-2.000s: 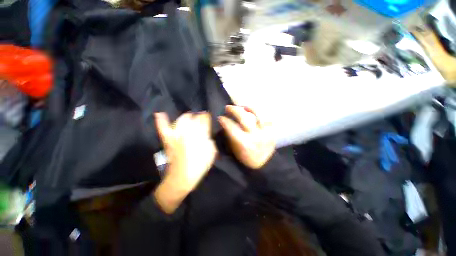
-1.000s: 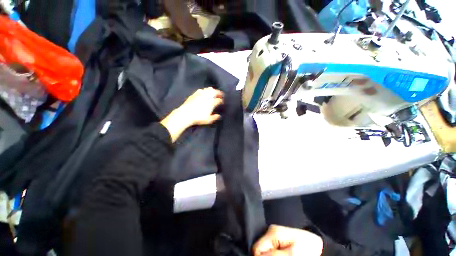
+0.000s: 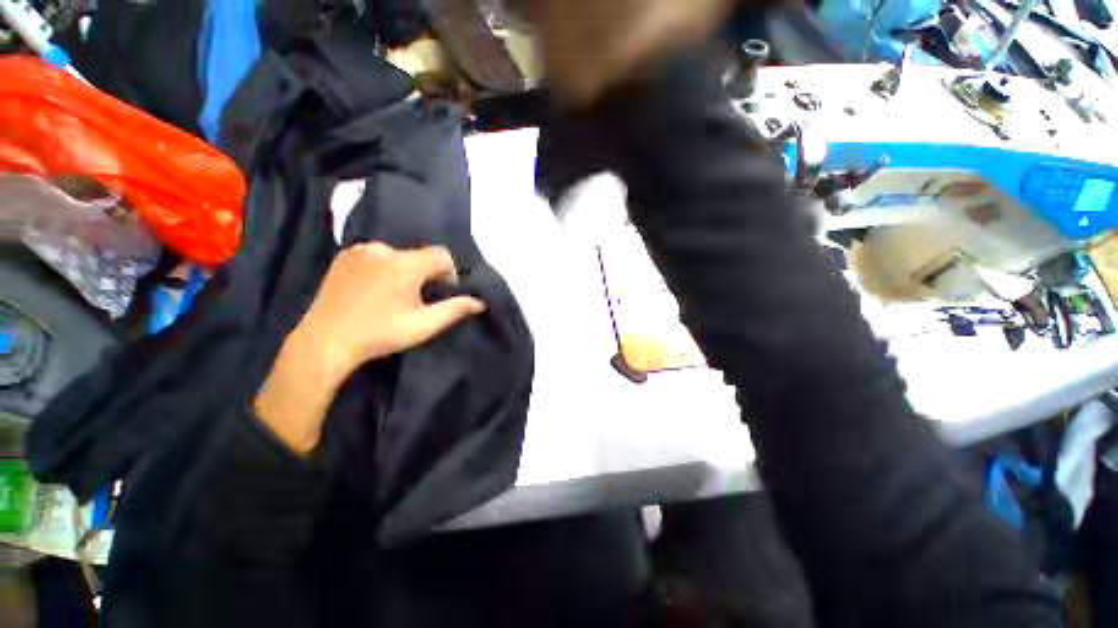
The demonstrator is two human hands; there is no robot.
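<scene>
A black garment piece point(image 3: 460, 405) lies folded over the left part of the white sewing table point(image 3: 576, 423) and hangs over its front edge. My left hand point(image 3: 374, 307) rests on it, thumb and fingers pinching the cloth. My right hand point(image 3: 613, 49) is raised at the top edge of the picture, blurred and partly cut off; its fingers cannot be made out. Dark cloth point(image 3: 566, 153) shows just below it. My black right sleeve crosses in front of the sewing machine point(image 3: 938, 184) and hides part of its head.
A red plastic bag point(image 3: 135, 147) lies at the left, above a patterned cloth bundle point(image 3: 92, 239). A small brown-and-tan item point(image 3: 650, 356) is on the table by my right sleeve. Dark and blue cloth point(image 3: 1011, 485) is heaped below the table at the lower right.
My right hand has moved from the table's lower front up to the top of the view. The garment is drawn left and bunched, uncovering more table. My left hand has moved left and down.
</scene>
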